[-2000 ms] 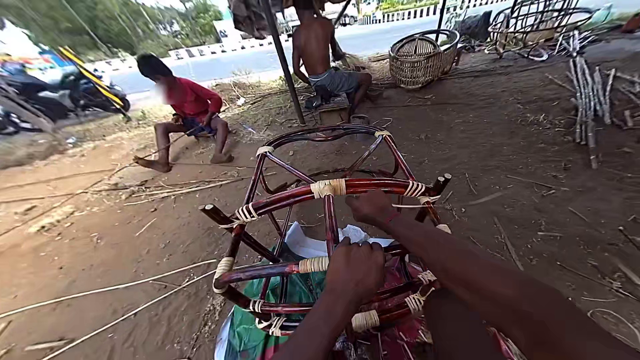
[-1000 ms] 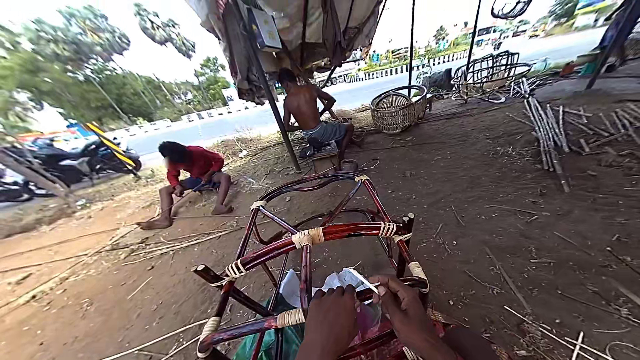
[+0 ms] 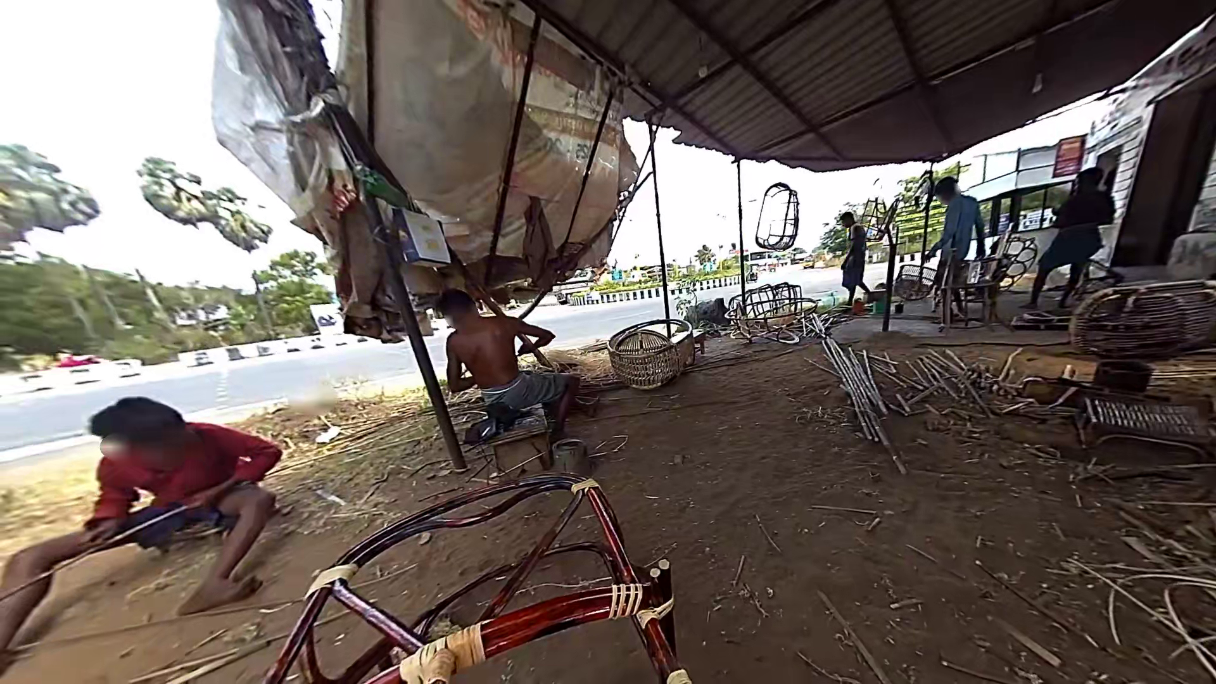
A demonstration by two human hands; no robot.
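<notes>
A red-brown varnished cane furniture frame (image 3: pixel 541 616) stands at the bottom centre of the head view, cut off by the lower edge. Pale cane strips bind its joints, with a thick wrapping (image 3: pixel 458 654) around the near curved rail and a narrower one (image 3: pixel 627 600) further right. Two pole ends (image 3: pixel 657 572) stick out at its right corner. Neither my left hand nor my right hand can be made out, so what they hold is hidden.
A person in red (image 3: pixel 171 465) sits on the ground at left; another sits on a low stool (image 3: pixel 521 451) beyond the frame. A metal post (image 3: pixel 418 351), a woven basket (image 3: pixel 646 356), cane sticks (image 3: pixel 860 380) and a slatted rack (image 3: pixel 1145 418) stand around.
The view has swung up and to the right, showing the roof and more people. Both hands, seen earlier at the cane frame, have left the view.
</notes>
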